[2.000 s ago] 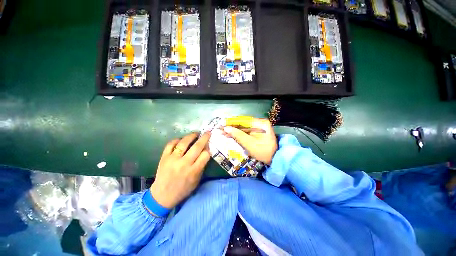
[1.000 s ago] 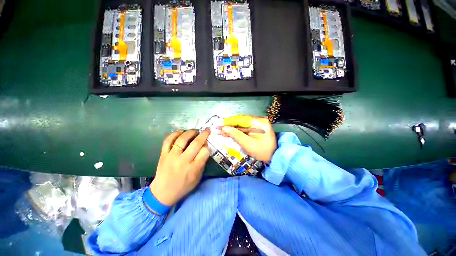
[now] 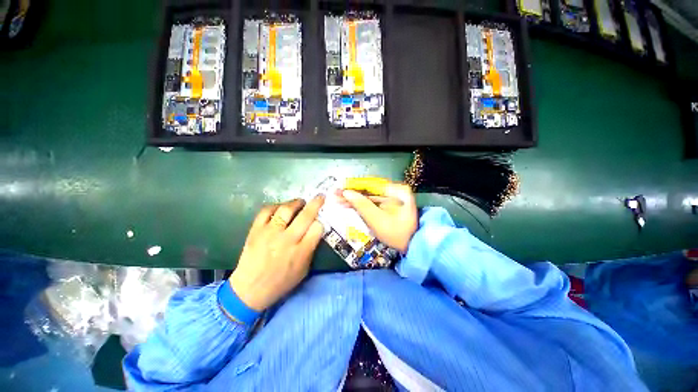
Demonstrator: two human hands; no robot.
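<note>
An open phone body (image 3: 346, 226) lies tilted at the bench's front edge, its board end toward my lap. Glare whitens its far end. My left hand (image 3: 282, 243), with a blue wrist band (image 3: 238, 305), rests its fingertips on the phone's left edge. My right hand (image 3: 385, 217) holds a yellow-handled tool (image 3: 369, 185) over the phone's far end; its tip is hidden by fingers and glare. A thin dark wire, likely an antenna cable (image 3: 330, 181), shows faintly at the far end.
A black foam tray (image 3: 344, 142) at the back holds several phone bodies. A black cable bundle (image 3: 463, 179) lies below it. Small white scraps (image 3: 154, 250) lie at left, a small dark part (image 3: 637, 208) at right. Clear plastic bags (image 3: 103, 302) are lower left. Another tray (image 3: 597, 42) is back right.
The view has shifted slightly. The left fingertips have moved slightly along the phone's left edge. The right hand still holds the yellow tool in nearly the same place.
</note>
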